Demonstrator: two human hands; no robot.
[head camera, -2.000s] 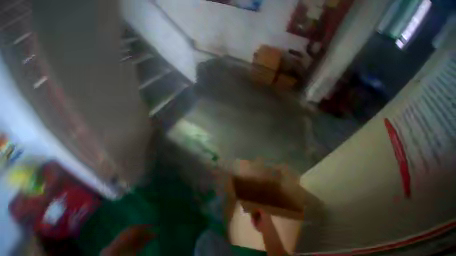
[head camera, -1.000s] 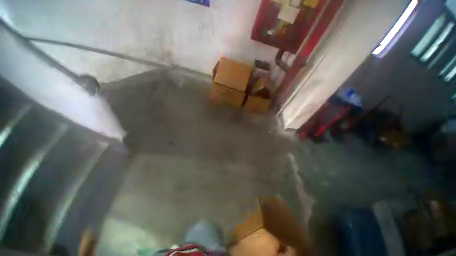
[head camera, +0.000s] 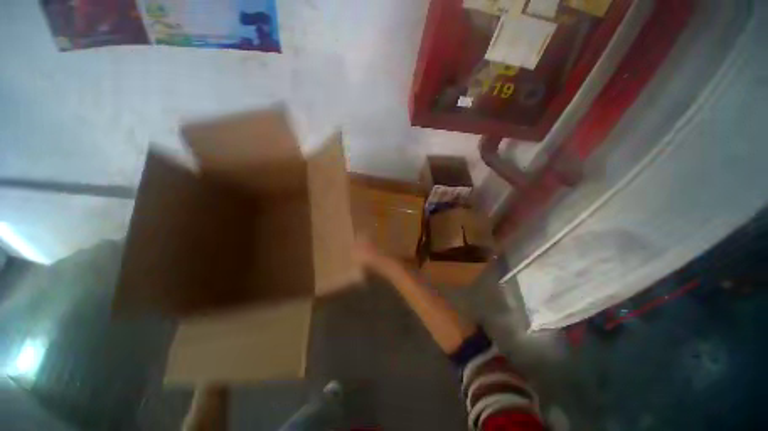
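An open brown cardboard carton (head camera: 244, 236) is held up in the left half of the view, its flaps spread and its mouth facing me. Its inside is dark and no contents can be made out. My right hand (head camera: 369, 252) is at the edge of its right flap and appears to grip it; the fingers are blurred. My left hand (head camera: 206, 410) shows only in part at the bottom edge, below the lower flap, which hides its fingers.
Other cartons (head camera: 457, 231) stand on the floor against the wall, partly behind the held carton. A red cabinet (head camera: 472, 114) with a pipe is on the wall above them. A white pillar or panel (head camera: 640, 210) is at the right. Posters hang at the upper left.
The carton has risen from the bottom edge to the left half of the view. The wall, red cabinet and floor cartons look nearer. My right forearm now shows.
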